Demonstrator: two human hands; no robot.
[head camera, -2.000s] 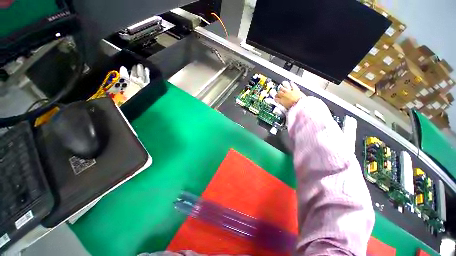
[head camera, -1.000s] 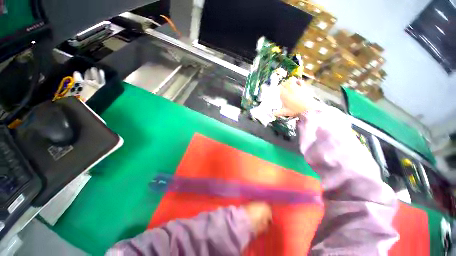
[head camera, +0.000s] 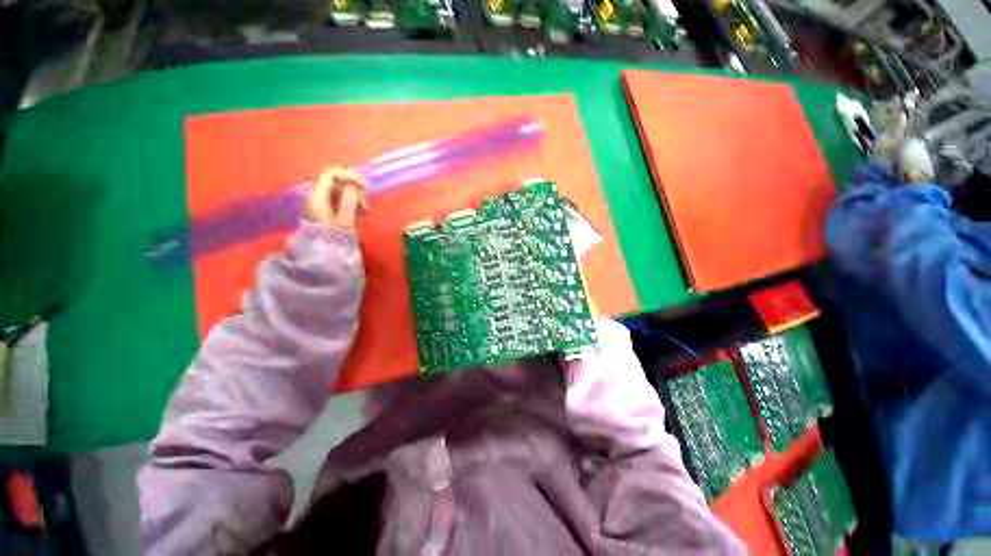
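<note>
A green circuit board (head camera: 500, 282), its silvery solder side facing me, is held above the near part of the red-orange mat (head camera: 261, 293). My right hand is mostly hidden behind the board; its sleeve reaches the board's lower right corner. A small white piece shows at the board's right edge, too unclear to name. A bundle of translucent purple tubes (head camera: 435, 163), blurred, slants across the mat and past its left edge. My left hand (head camera: 339, 198) is curled at the middle of the tubes; whether it grips them is unclear.
A second red-orange mat (head camera: 728, 179) lies to the right on the green bench (head camera: 98, 119). Below it, a black tray holds green boards (head camera: 712, 418) and a red block (head camera: 785, 305). Boards on the line (head camera: 511, 13) run along the top. A person in blue sleeves (head camera: 924, 250) is at the right.
The view has turned down and right. The board has come from the line to above the mat and now shows its solder side. My left hand has moved onto or over the tubes.
</note>
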